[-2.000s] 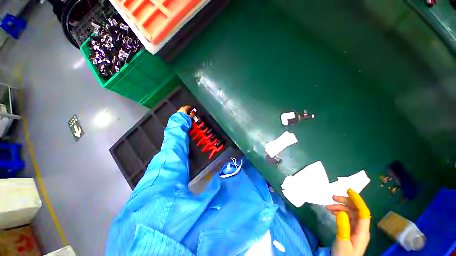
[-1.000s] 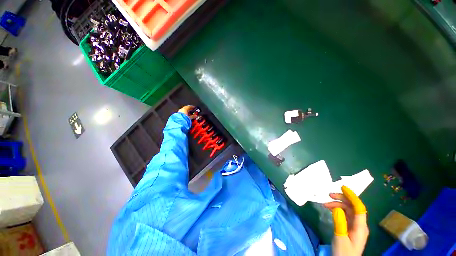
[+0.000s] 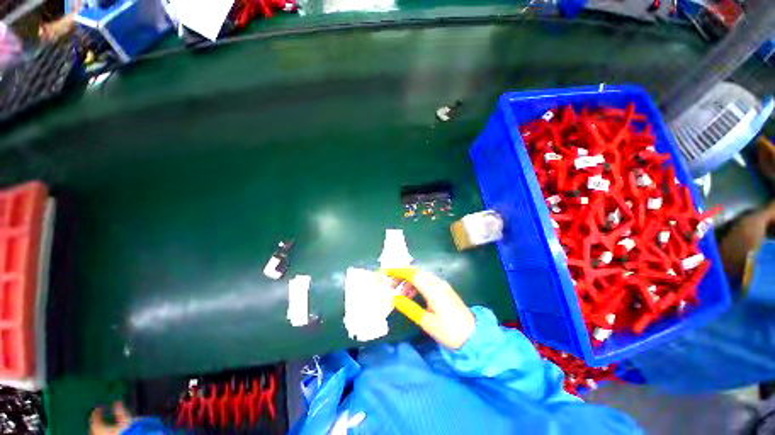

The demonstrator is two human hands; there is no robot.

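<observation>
My right hand [image 3: 438, 310], with yellow finger cots on the thumb and forefinger, is over the white wipes [image 3: 365, 304]. Its fingers are apart and no held thing shows. My left hand [image 3: 110, 419] is blurred at the lower left, cut by the bottom edge, beside the black compartment tray [image 3: 161, 395]. Whether it holds anything is unclear. A row of red clamps [image 3: 228, 401] lies in that tray. A small white module with a dark tail [image 3: 276, 261] lies on the green bench. Another wipe [image 3: 298, 300] lies nearer, with a dark piece beside it.
A blue bin [image 3: 531, 246] heaped with red clamps [image 3: 616, 212] stands right. A small bottle or container [image 3: 478, 229] and dark modules [image 3: 427, 200] are left of it. A white fan [image 3: 722, 127] is beyond. Red-orange trays [image 3: 21, 280] stand left. Another person's hand [image 3: 58, 28] shows top left.
The view has swung up and right, bringing in the blue bin and far bench. My left hand has left the clamp row and moved left of the tray. My right hand stays by the wipes.
</observation>
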